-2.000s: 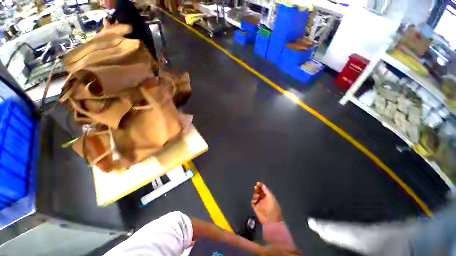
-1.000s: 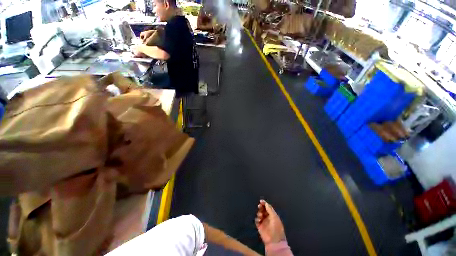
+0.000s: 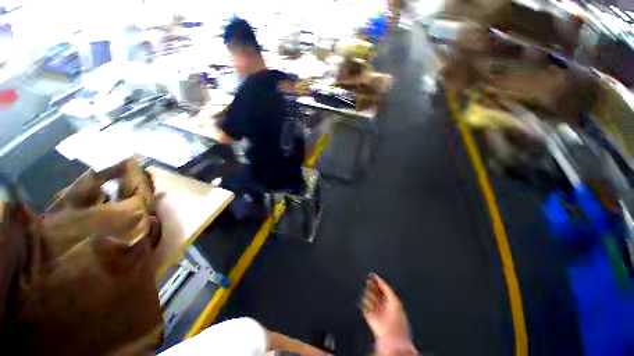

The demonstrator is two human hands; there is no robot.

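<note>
My right hand (image 3: 384,306), with a pink band at the wrist, is at the lower middle over the dark floor. It is blurred, its fingers are curled in, and no object shows in it. My left forearm and white sleeve (image 3: 219,338) enter at the bottom, but my left hand is not in view. A heap of brown bags or pieces (image 3: 90,278) lies nearest at the lower left, on a pale table (image 3: 184,208). Neither hand touches it.
A person in black (image 3: 264,132) sits on a stool (image 3: 302,208) at machine tables beyond the pale table. Yellow lines (image 3: 497,222) run along the grey floor (image 3: 403,208). Blurred brown goods (image 3: 535,69) and blue bins (image 3: 598,278) stand on the right.
The view has turned and moved forward along the aisle. The brown heap now sits lower left, the seated person appears nearer, and the blue bins have shifted towards the right edge. My right hand stays empty.
</note>
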